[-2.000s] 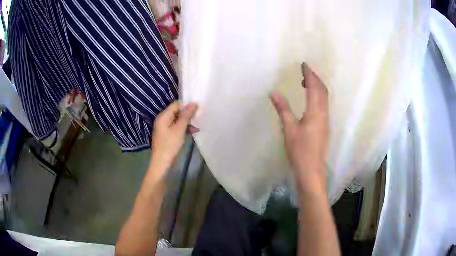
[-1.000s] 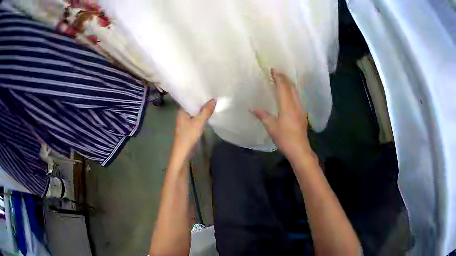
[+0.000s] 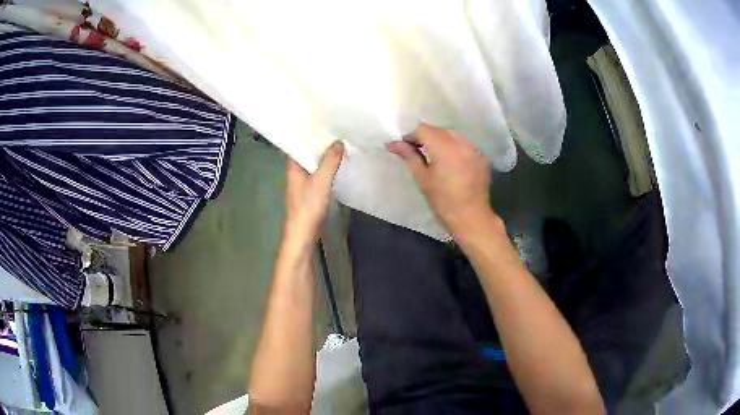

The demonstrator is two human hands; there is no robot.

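Observation:
The long white-cream garment (image 3: 357, 73) hangs in front of me, with its lower edge curving above my dark trousers. My left hand (image 3: 312, 186) is at the garment's left edge near the hem, thumb on top of the cloth and the fingers partly behind it. My right hand (image 3: 450, 174) pinches the cloth between thumb and bent fingers, to the right of my left hand and a little above the hem.
Navy striped garments (image 3: 114, 121) hang at left, with a cream floral garment (image 3: 105, 36) above them. The pressing table's bluish-white cover (image 3: 698, 203) curves down the right side. A pale cloth (image 3: 337, 377) lies low beside my legs, above the grey-green floor (image 3: 211, 300).
The garment's hem has risen in view and the striped garments have swung left. My right hand, earlier spread over the cloth, has closed its fingers on it. My left hand stays at the left edge.

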